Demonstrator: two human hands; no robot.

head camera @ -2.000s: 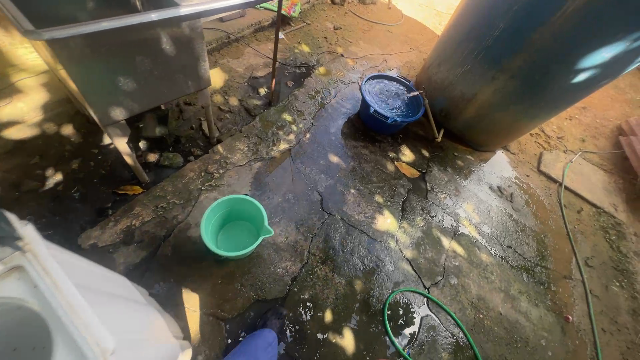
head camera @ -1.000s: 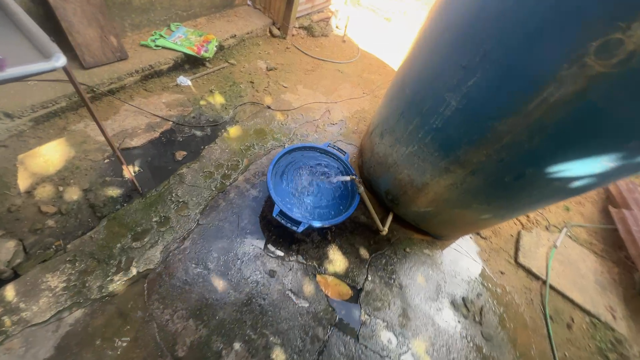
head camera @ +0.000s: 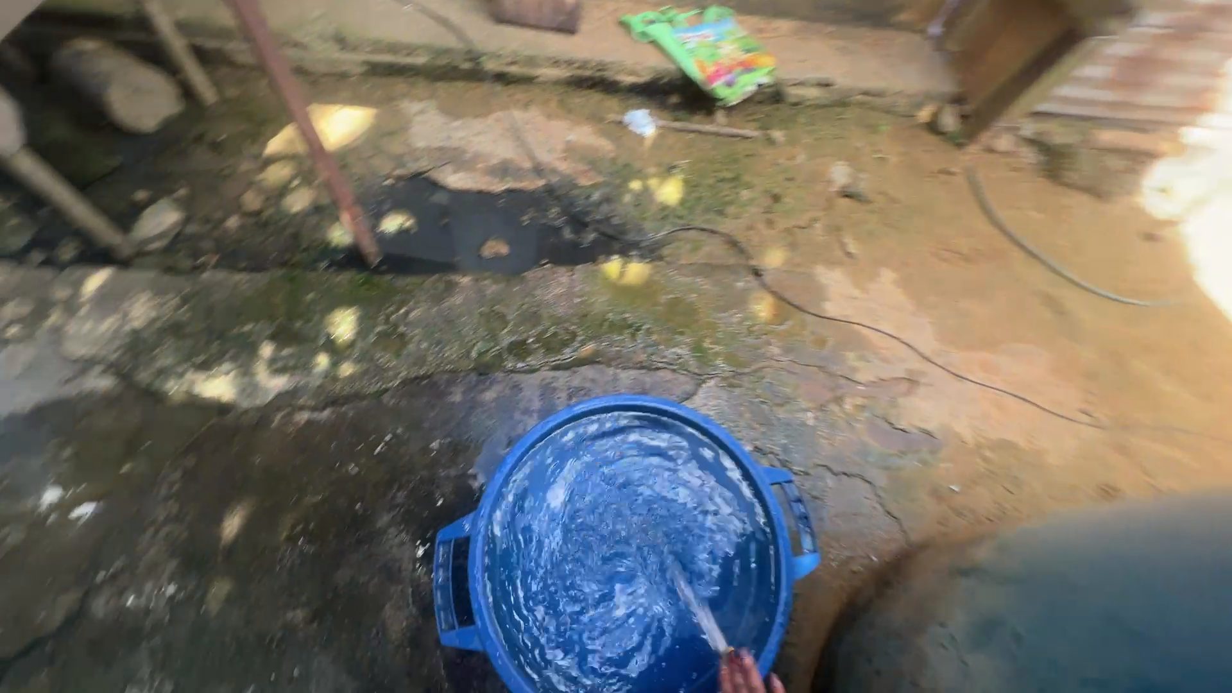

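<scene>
A round blue plastic tub (head camera: 630,407) with two side handles stands on wet concrete at the lower middle, holding swirling water. A stream of water (head camera: 700,608) falls into it from its near right edge. There, at the bottom of the view, the fingertips of one hand, which looks like my right hand (head camera: 747,673), show beside the start of the stream. The rest of that hand and the outlet are hidden or outside the frame, so its grip cannot be told. My left hand is out of view.
A large blue drum (head camera: 1049,606) stands at the lower right, close to the tub. A thin dark cable (head camera: 895,337) crosses the ground beyond. A rusty metal leg (head camera: 313,144) stands in the mud by a dark puddle (head camera: 462,226). A green printed bag (head camera: 717,53) lies on a ledge.
The view has moved up to the blue tub and turned; the green basin seen earlier is out of frame. Fingertips now show at the tub's near right edge, where no hand was seen before.
</scene>
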